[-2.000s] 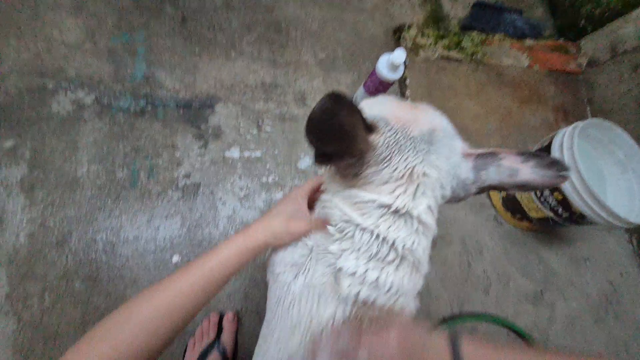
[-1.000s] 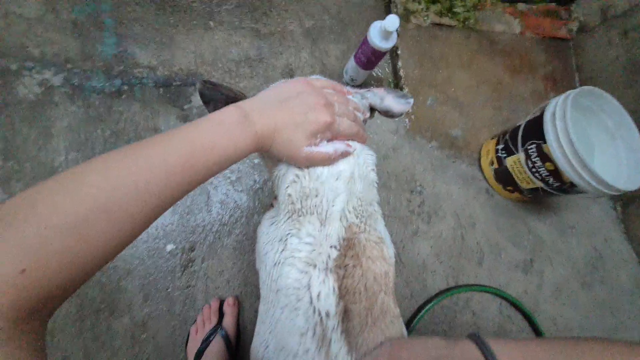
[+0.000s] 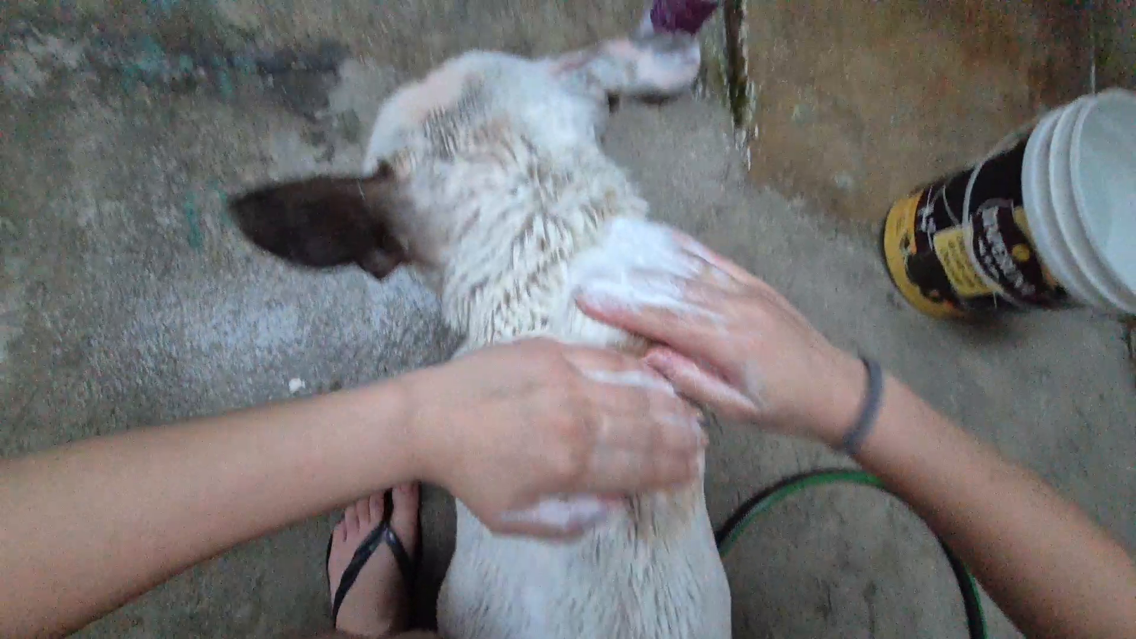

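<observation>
A wet white dog (image 3: 524,213) with one dark ear stands with its back below me, its head toward the top of the view. Across its upper back lies my left hand (image 3: 568,435), blurred, with white lather along its edge. My right hand (image 3: 710,319), with a dark band at the wrist, rests on the right side of the dog's neck and shoulder, and white foam covers its fingers. Both palms are against the coat, and neither hand grips an object. The fingers' undersides are hidden.
To the right a white bucket (image 3: 1056,213) with a black and yellow label lies tilted on the concrete floor. A green hose (image 3: 821,479) curves beneath my right forearm. Part of a purple-labelled bottle (image 3: 682,14) shows at the top edge. A foot in a flip-flop (image 3: 373,559) is at lower left.
My left hand has moved from the dog's head down to its upper back. My right hand has come up from the lower edge to the shoulder. The dog's head has turned.
</observation>
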